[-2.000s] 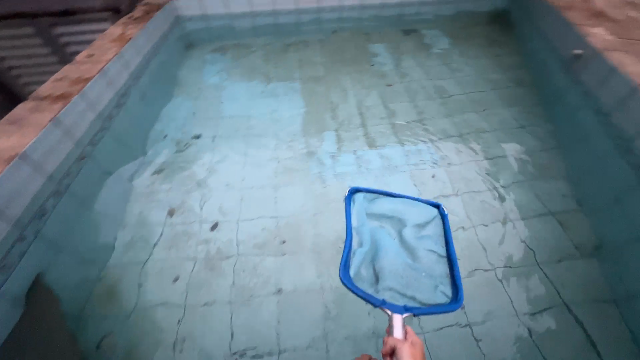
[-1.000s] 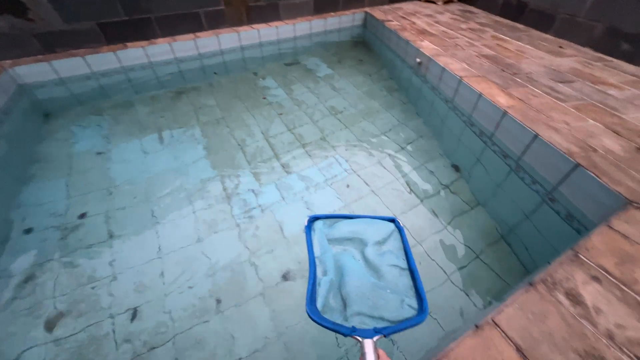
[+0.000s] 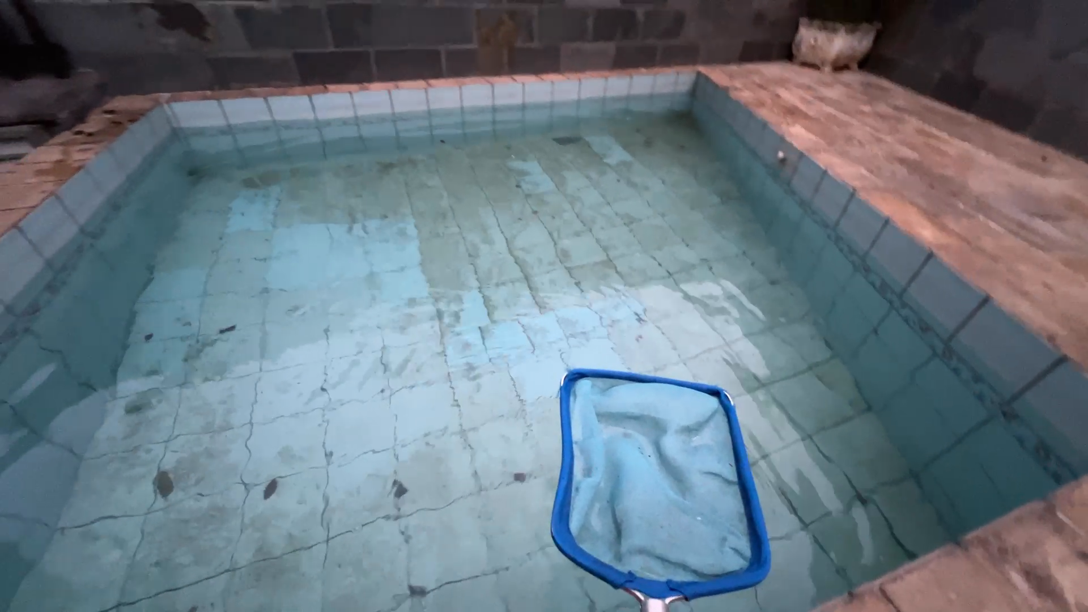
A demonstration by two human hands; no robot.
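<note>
A pool leaf skimmer [image 3: 659, 476] with a blue frame and light-blue mesh is held over the pool water at the lower right of the head view. Its mesh sags in folds, with only tiny specks on it. The short metal neck [image 3: 653, 602] runs out of the bottom edge of the view. Neither of my hands shows; whatever grips the handle is below the frame. Several dark leaves, one of them a brown leaf [image 3: 163, 484], lie in the tiled pool to the left of the skimmer.
The pool's tiled wall [image 3: 918, 272] and stone deck [image 3: 935, 195] run along the right, with a deck corner at the lower right. A low stone-block wall [image 3: 408, 64] stands behind the far edge. A pale footed planter [image 3: 835, 44] sits at the far right corner.
The hand seen on the skimmer's handle in both earlier frames is out of view. The view has tilted up, showing the far wall and planter. The skimmer remains over the water.
</note>
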